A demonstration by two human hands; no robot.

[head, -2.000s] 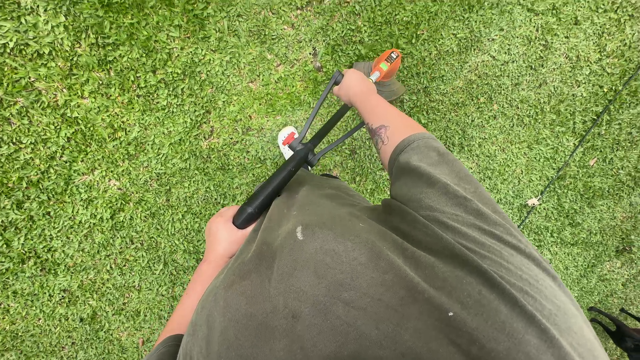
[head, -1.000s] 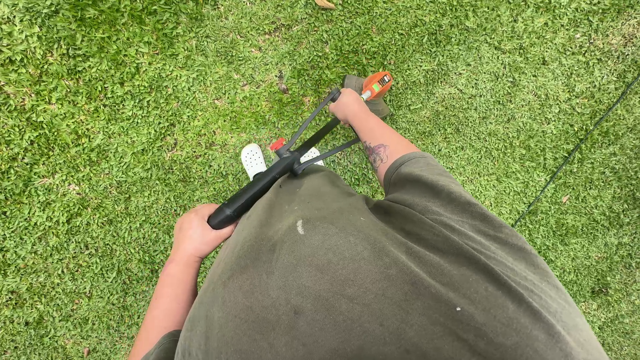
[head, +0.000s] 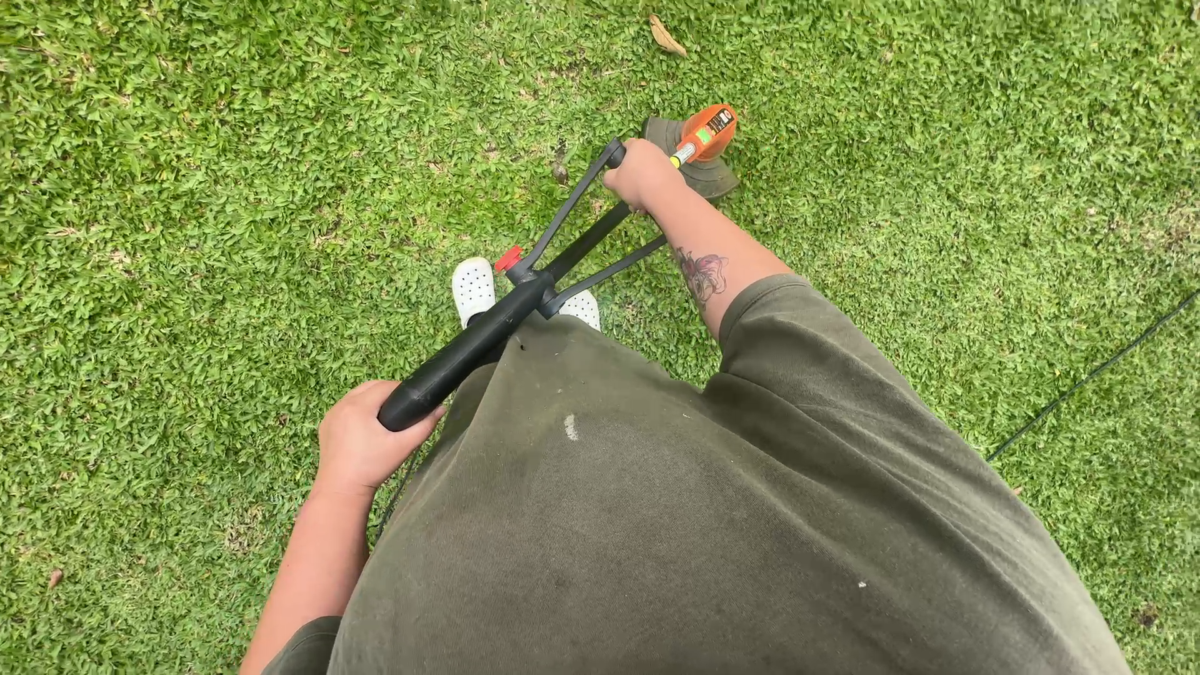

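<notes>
A corded string trimmer [head: 469, 356] with a black shaft slants across my front from lower left to upper right. My left hand [head: 366, 436] is closed around its black rear end. My right hand [head: 642, 175] grips the crossbar of the grey auxiliary handle [head: 574, 202], above the shaft. Beyond that hand, the orange trimmer head [head: 710, 131] and its dull green guard [head: 717, 178] are over the grass. A red knob [head: 508, 258] sits at the handle's base. The cutting line is hidden.
Short green lawn [head: 187, 187] surrounds me. White perforated clogs [head: 473, 289] show beneath the trimmer. A dark cord [head: 1092, 370] runs across the grass at right. One dry leaf [head: 667, 36] lies near the top, and a thin cord hangs beside my left wrist.
The view has shifted over the lawn, and both clogs now show where only one did two seconds ago. Both hands keep their hold on the trimmer.
</notes>
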